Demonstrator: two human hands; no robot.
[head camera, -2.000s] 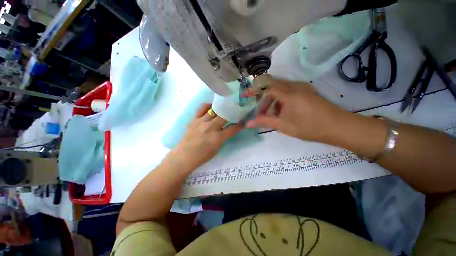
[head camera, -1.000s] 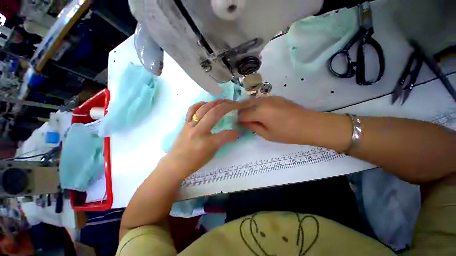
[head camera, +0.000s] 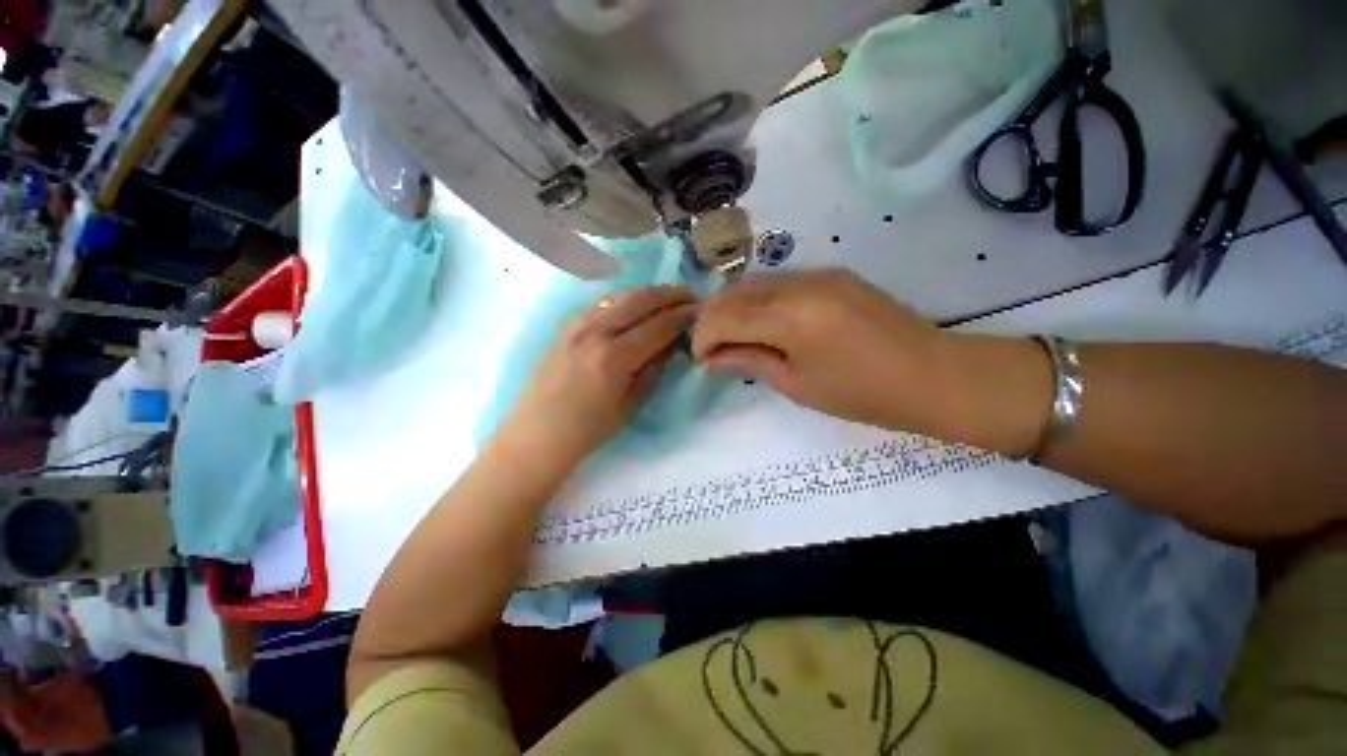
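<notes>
A sheer pale aqua fabric piece (head camera: 529, 355) lies on the white table under the head of the off-white sewing machine (head camera: 502, 118). My left hand (head camera: 613, 355) rests on the fabric with bent fingers and pinches it near the needle area. My right hand (head camera: 813, 347) pinches the same fabric from the right, its fingertips touching those of my left hand. The fingers hide the pinched edge. The ribbed beige knob (head camera: 724, 236) sits just above the fingertips. The needle and presser foot are not clearly visible.
Black-handled shears (head camera: 1086, 163) and dark thread snips (head camera: 1219, 214) lie at the right. A pale green piece (head camera: 923, 111) lies behind the shears. A red basket (head camera: 310, 517) with aqua fabric stands left. A measuring tape (head camera: 768, 485) runs along the front edge.
Both hands have come together at the fabric in front of the needle area. The left fingers have drawn in and bent. The view has shifted, so the machine head appears further left.
</notes>
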